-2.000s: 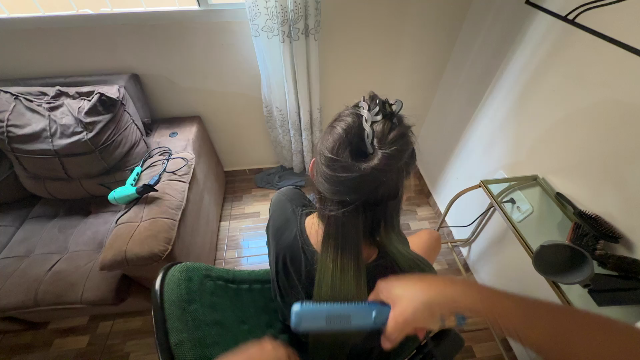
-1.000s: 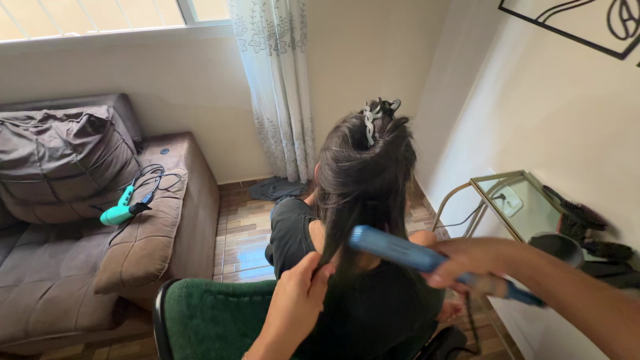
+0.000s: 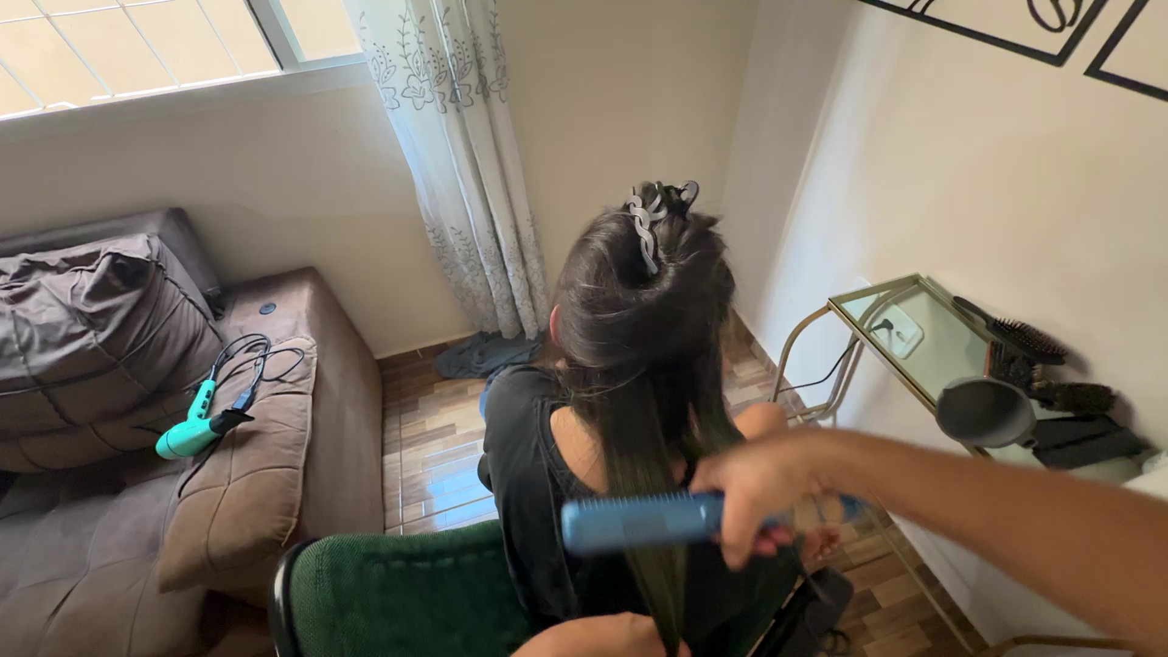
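A seated person in a black top faces away, with dark hair (image 3: 639,347) partly pinned up by a grey claw clip (image 3: 644,228). My right hand (image 3: 762,488) grips a blue flat iron (image 3: 639,522), which lies level across a straight hanging section of hair (image 3: 643,447) behind the person's back. Whether its plates are pressed together is blurred. Below it, at the bottom edge, my left hand (image 3: 602,636) holds the lower end of that same section.
A green chair back (image 3: 401,584) stands below left. On the brown sofa (image 3: 347,438) lies a turquoise hair dryer (image 3: 192,429). At right, a glass-topped gold-framed table (image 3: 949,338) holds hairbrushes (image 3: 1027,338) and a round dark object (image 3: 985,411). A cord runs to a wall outlet.
The flat iron has gone from a slant near the neck to level and lower on the hair. My left hand has moved down from beside the person's shoulder to the bottom edge.
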